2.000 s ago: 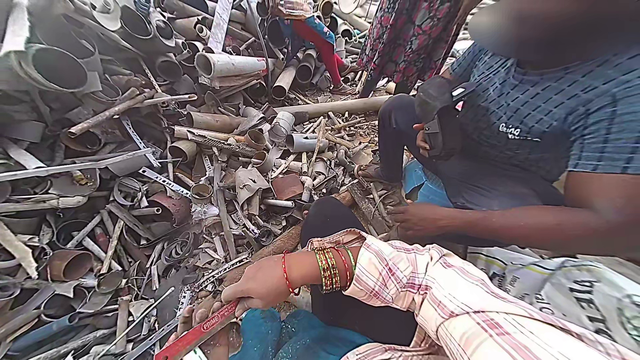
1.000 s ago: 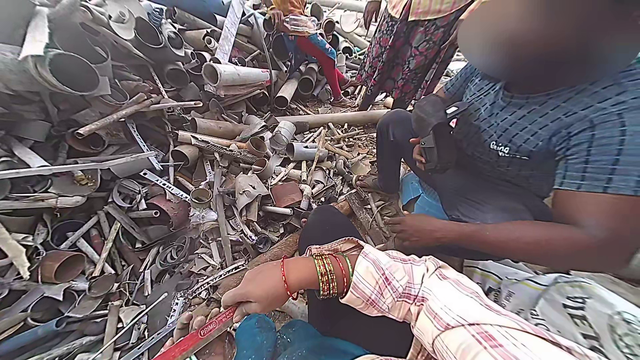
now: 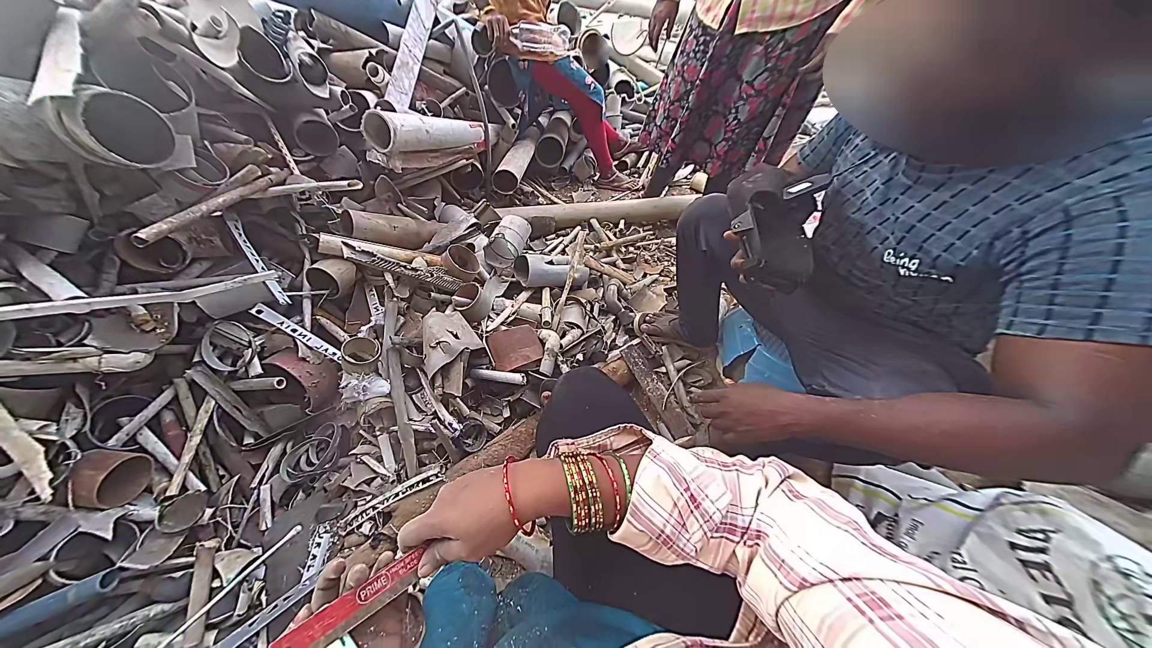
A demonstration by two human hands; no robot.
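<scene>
My right hand (image 3: 463,522), in a plaid sleeve with bangles and a red bracelet at the wrist, is closed on the upper end of a flat red bar-like tool (image 3: 360,598) marked PRIME. The tool slants down to the lower left, and the frame edge cuts off its far end. Fingers of my left hand (image 3: 337,583) show just behind the tool; the rest of that hand is hidden, so its grip is unclear. Teal cloth (image 3: 531,612) lies below my right wrist, beside a dark-clothed knee (image 3: 594,423).
Scrap pipes (image 3: 423,132), broken pieces and strips are heaped on the left and ahead. A seated person (image 3: 972,243) is close on the right, one hand (image 3: 751,414) low near my sleeve, beside a black object (image 3: 769,229). Printed sacks (image 3: 1017,549) lie lower right. Two people stand behind.
The view has tilted up slightly, showing more of the people behind. My right hand keeps its hold on the red tool throughout.
</scene>
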